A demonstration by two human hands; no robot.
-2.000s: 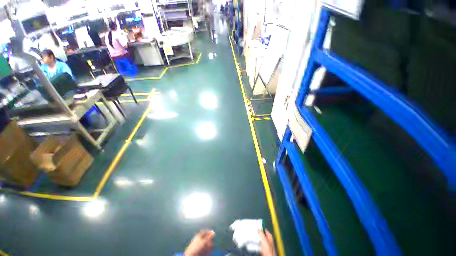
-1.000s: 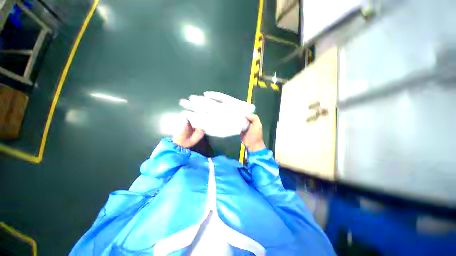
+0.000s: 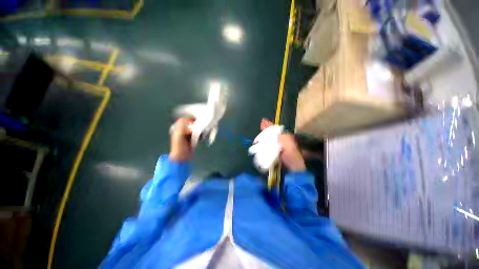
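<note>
A white glove (image 3: 210,111) is in my left hand (image 3: 181,139), its fingers spread up and to the right, blurred. A second white glove, bunched up (image 3: 267,148), is in my right hand (image 3: 290,150). Both hands are bare and held apart in front of the blue smock (image 3: 205,210), above the floor. A thin blue line, perhaps a cord (image 3: 237,139), shows faintly between the hands. The fingers of both hands are partly hidden by the gloves.
Green floor (image 3: 152,79) with yellow lines (image 3: 79,157) lies ahead and left. Brown cartons (image 3: 341,89) stand at the right, beside a pale ribbed surface (image 3: 388,178). Blue items (image 3: 407,50) lie at the upper right. A dark object (image 3: 29,86) is at the left.
The white gloves were held together between both hands; now the hands are apart with one glove in each. The view has moved forward, and cartons now show at the right.
</note>
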